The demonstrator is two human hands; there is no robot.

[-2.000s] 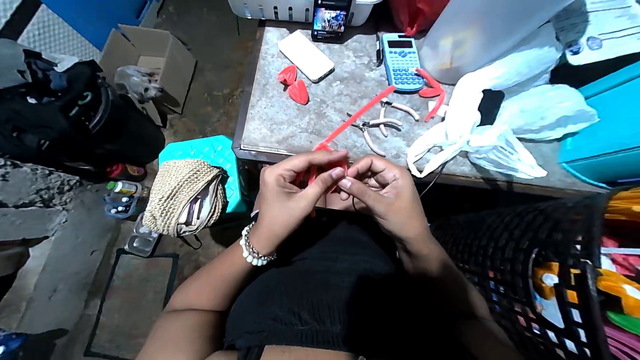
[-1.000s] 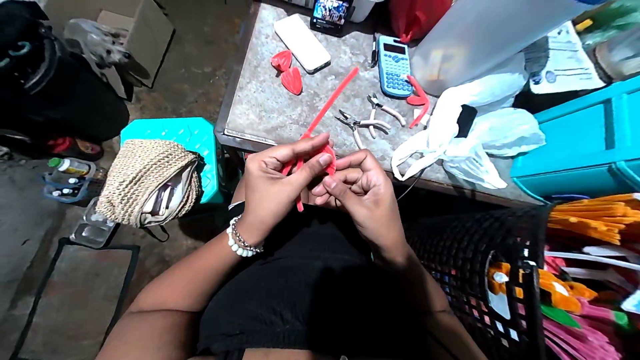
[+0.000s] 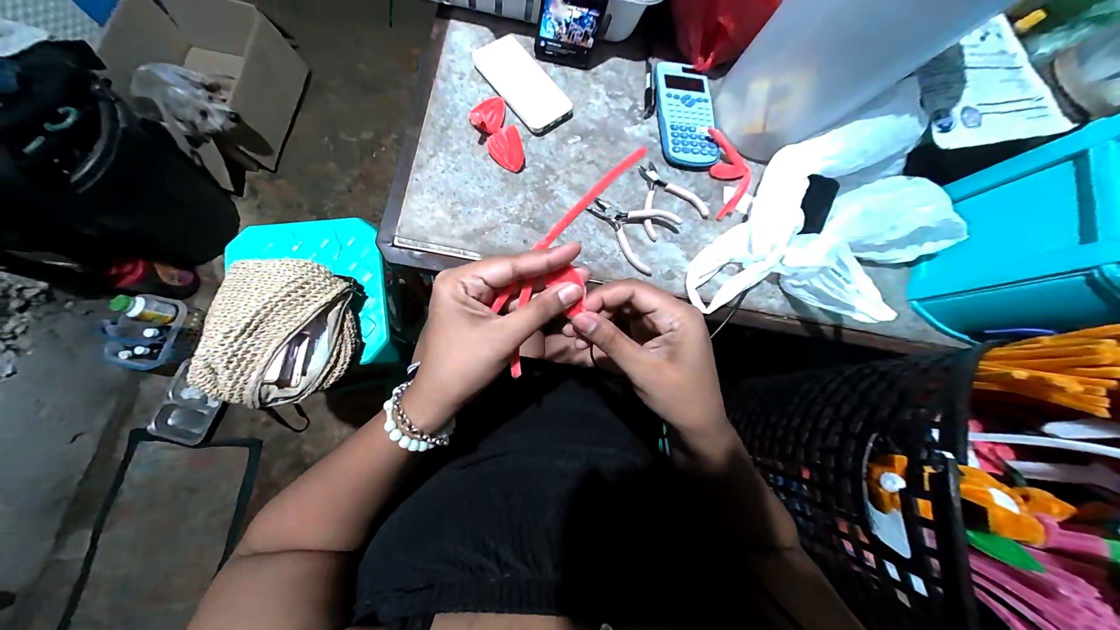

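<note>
My left hand point(image 3: 490, 319) holds a red fuzzy craft stem point(image 3: 599, 185), probably a pipe cleaner, whose long end sticks out up and to the right over the table edge. A bent red part of it point(image 3: 567, 282) lies between my left thumb and fingers. My right hand point(image 3: 656, 350) pinches that part's right side between thumb and forefinger. Beyond the hands, two pliers-like tools with pale handles point(image 3: 632, 245) point(image 3: 678, 191) lie on the table. Two red petal-shaped pieces point(image 3: 506, 149) point(image 3: 487, 115) rest near a white phone-like device point(image 3: 523, 83). Another bent red piece point(image 3: 731, 171) touches the calculator.
A blue calculator point(image 3: 687, 114), an upright phone point(image 3: 569, 31), a white plastic bag point(image 3: 796, 219) and a teal bin point(image 3: 1024, 227) stand on the grey table point(image 3: 451, 197). A black basket point(image 3: 875, 420) is at right, a woven bag point(image 3: 262, 324) on a teal stool point(image 3: 306, 236) at left.
The fingers of both hands have shifted slightly around the red stem, which both hands hold throughout. The view has moved a little.
</note>
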